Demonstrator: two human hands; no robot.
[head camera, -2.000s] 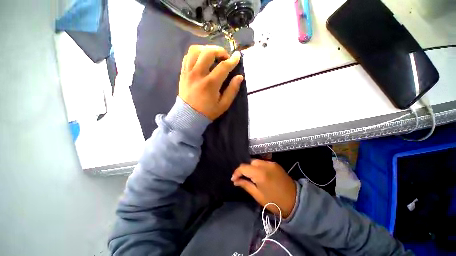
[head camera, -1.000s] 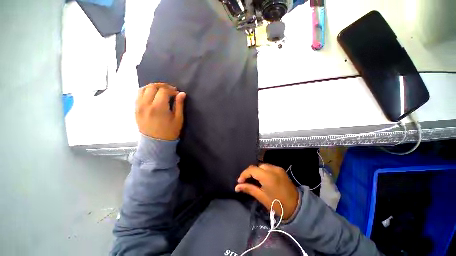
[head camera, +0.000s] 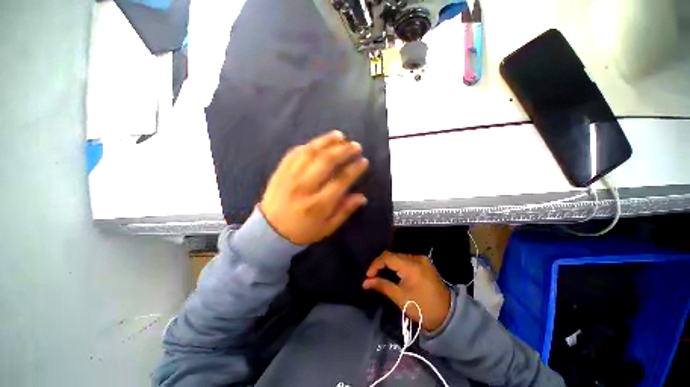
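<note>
A large dark grey fabric panel (head camera: 295, 98) lies on the white table and hangs over its front edge onto my lap. Its right edge runs up to the presser foot (head camera: 376, 63) of the sewing machine (head camera: 390, 23) at the top. My left hand (head camera: 316, 187) is over the middle of the panel, fingers spread a little and slightly blurred; I see nothing held in it. My right hand (head camera: 412, 286) is at the panel's right edge below the table edge, with thumb and fingertips pinching the dark fabric.
A black smartphone (head camera: 566, 107) with a white cable lies on the table at right. Pink and blue snips (head camera: 472, 47) lie right of the machine. A blue crate (head camera: 605, 259) stands below at right. Blue and dark fabric scraps (head camera: 161, 26) lie at upper left. A white earphone cord hangs over my chest.
My left hand has gone from near the needle to the panel's left edge, then right to its middle. The panel now shows spread flatter. My right hand has stayed at the right edge.
</note>
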